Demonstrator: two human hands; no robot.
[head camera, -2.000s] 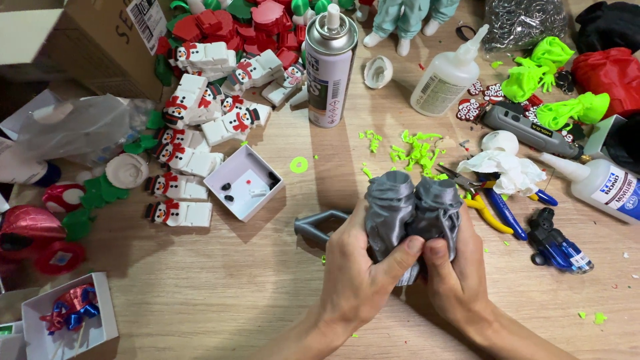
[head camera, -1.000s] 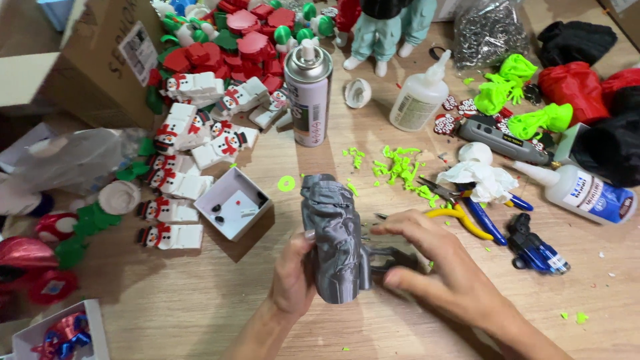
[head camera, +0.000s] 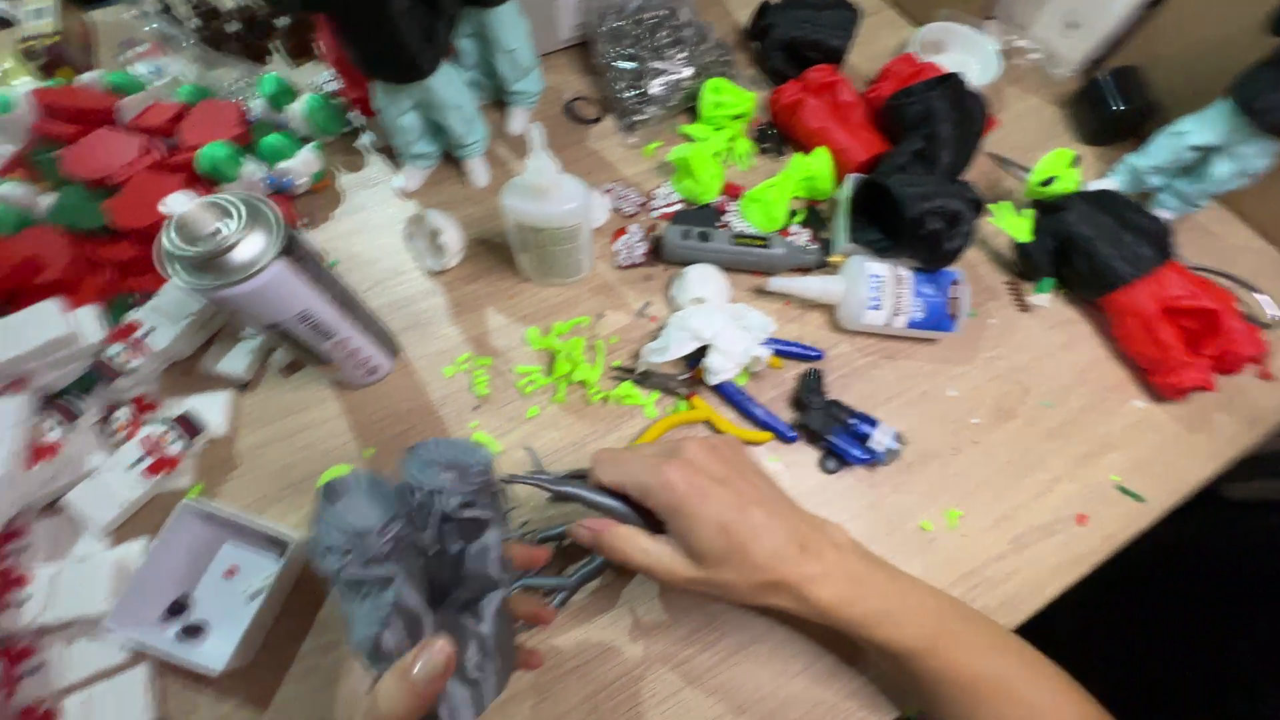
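A grey 3D-printed pair of trouser legs (head camera: 430, 570) stands tilted at the lower middle, held by my left hand (head camera: 440, 670), its thumb in front and fingers at the right side. My right hand (head camera: 690, 520) is closed around a dark pointed hand tool (head camera: 570, 490), seemingly pliers or cutters, whose tip points left at the grey part. A grey looped piece (head camera: 570, 580) lies under my right hand, partly hidden. Just beyond it are yellow-handled pliers (head camera: 710, 420), blue-handled pliers (head camera: 755, 408) and scattered bright green plastic scraps (head camera: 570, 365).
A spray can (head camera: 290, 290) and white snowman pieces (head camera: 130, 430) stand left, near a small white box (head camera: 210, 590). Glue bottles (head camera: 548, 220) (head camera: 900, 297), a grey rotary tool (head camera: 740, 245), a crumpled white tissue (head camera: 710, 335) and a small blue device (head camera: 850, 430) lie beyond my hands.
My right hand, on the grey part two seconds ago, now holds a pointed tool. The grey part has turned from its side-on pose of a second ago. The view has shifted right.
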